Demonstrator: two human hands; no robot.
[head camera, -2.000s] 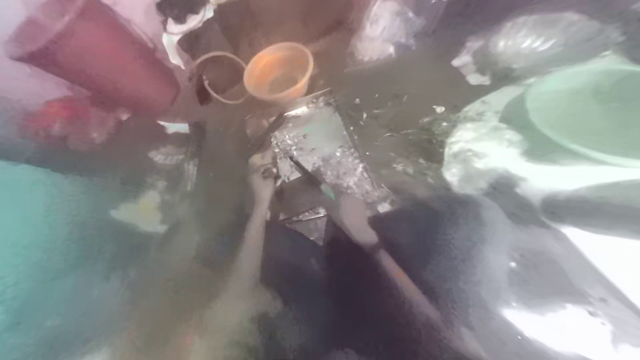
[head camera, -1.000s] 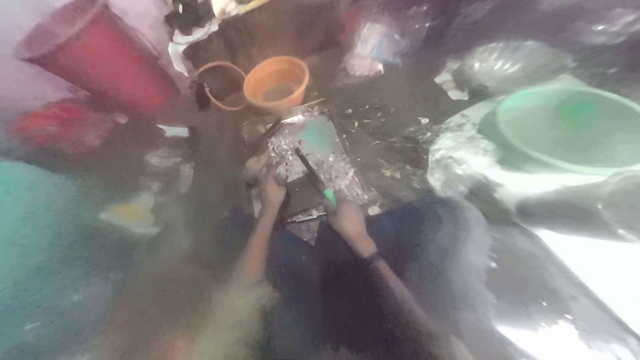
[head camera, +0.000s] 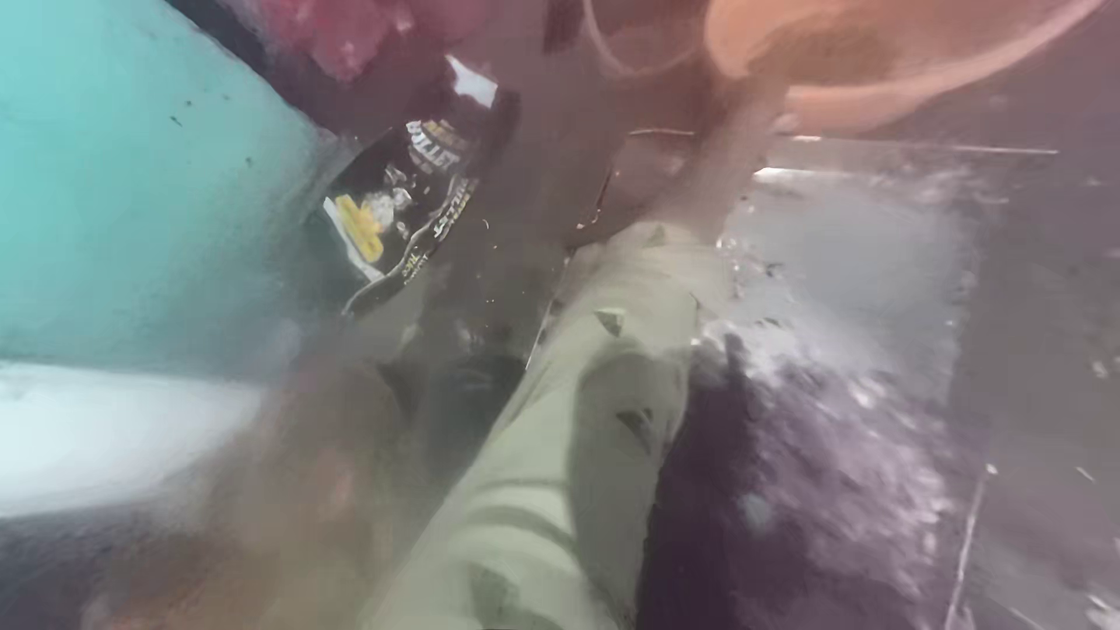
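Observation:
My left arm, in a pale green patterned sleeve, reaches up through the middle of the head view. My left hand (head camera: 763,109) is a blur at the near edge of an orange plastic tub (head camera: 884,109); its fingers do not show clearly, nor whether it grips the rim. Right of the sleeve lies a flat, pale, shiny sheet or tray (head camera: 849,254), with small glinting bits scattered on its lower part. Dark purplish material is beside the sleeve, below the sheet. My right hand is out of view, and so is the dark tool with a green handle.
A black printed packet (head camera: 411,201) with a yellow patch lies on the dark floor left of my arm. A large turquoise surface (head camera: 131,192) fills the upper left, above a white area (head camera: 105,437). Something red (head camera: 341,35) and a thin hoop (head camera: 643,66) are at the top.
The view has swung left and come much closer. My left hand has gone from the near side of the shiny sheet up to the orange tub. My right hand and its tool have left the view.

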